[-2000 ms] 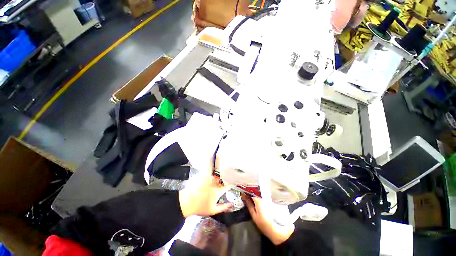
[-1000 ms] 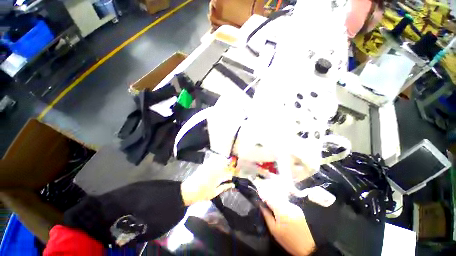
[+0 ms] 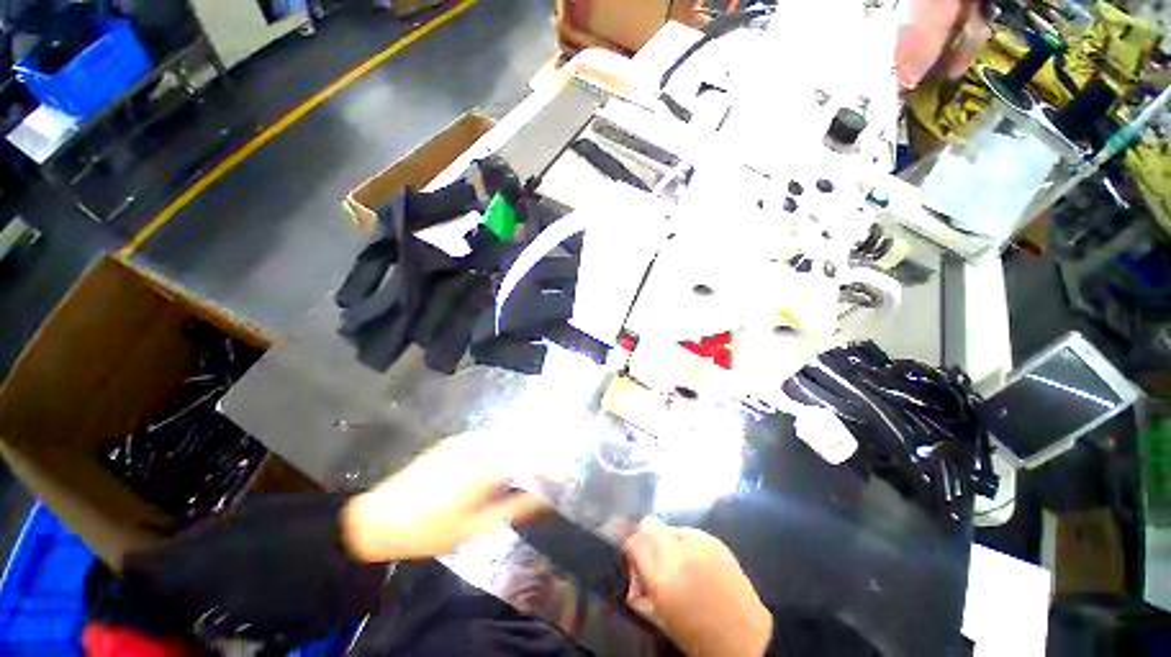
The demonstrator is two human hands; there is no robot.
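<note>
A black fabric piece (image 3: 565,542) is stretched between my hands, over the table's front edge and away from the needle area. My left hand (image 3: 430,498) is blurred and holds its left end. My right hand (image 3: 693,584) pinches its right end with closed fingers. The white sewing machine (image 3: 758,244) stands beyond my hands, with red marks near its needle area. A heap of black fabric pieces (image 3: 437,289) with a green item (image 3: 500,217) lies left of the machine. A bundle of black strips (image 3: 899,417) lies right of it.
An open carton (image 3: 77,372) with dark finished pieces (image 3: 193,430) stands at the left, above a blue bin (image 3: 39,578). A grey-screened panel (image 3: 1059,398) and white paper (image 3: 1006,603) are at the right. Thread cones (image 3: 1027,64) stand at the upper right. Part of another person (image 3: 937,39) shows behind the machine.
Both hands have come back from the needle area towards me, with the black piece between them. The view has shifted, and more of the left carton shows.
</note>
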